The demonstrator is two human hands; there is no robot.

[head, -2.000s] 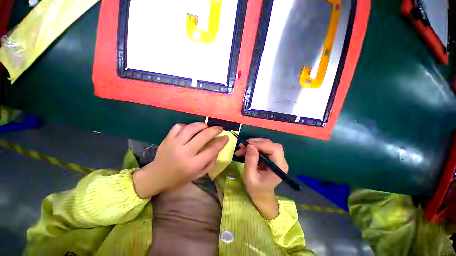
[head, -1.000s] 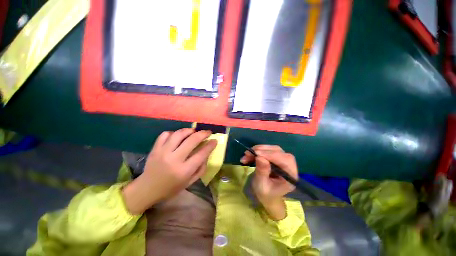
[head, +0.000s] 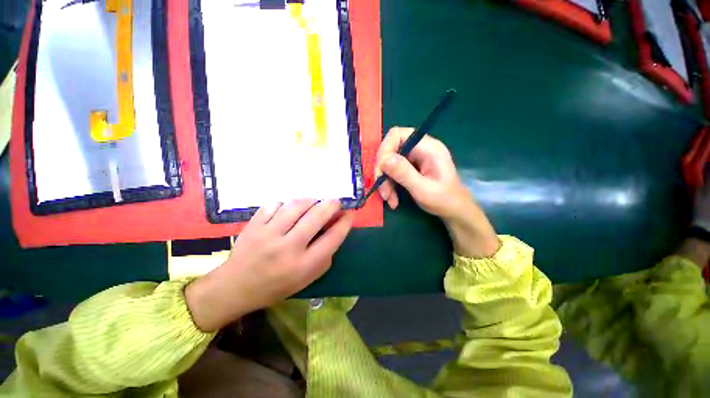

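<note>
My right hand (head: 424, 175) is closed on the black tweezers (head: 421, 128), whose tip touches the lower right corner of the right display module (head: 268, 116). My left hand (head: 284, 245) lies over that module's lower black border, fingertips near the same corner, holding nothing visible. The left display module (head: 78, 101) sits beside it in the red-orange foam tray (head: 101, 225). Each module has an orange flex cable. The pale yellow liner strip (head: 195, 264) with its black patch hangs at the table edge, left of my left hand. Any small piece at the tweezer tip is too small to tell.
The trays lie on a dark green mat (head: 498, 155). Other red trays (head: 576, 19) with panels are at the upper right. Another person's yellow sleeve (head: 654, 311) is at the lower right. A pale strip shows at the left edge.
The view has shifted right relative to the tray. My left hand has left the liner strip for the module's lower border. My right hand has moved the tweezers from near the strip to the module's corner.
</note>
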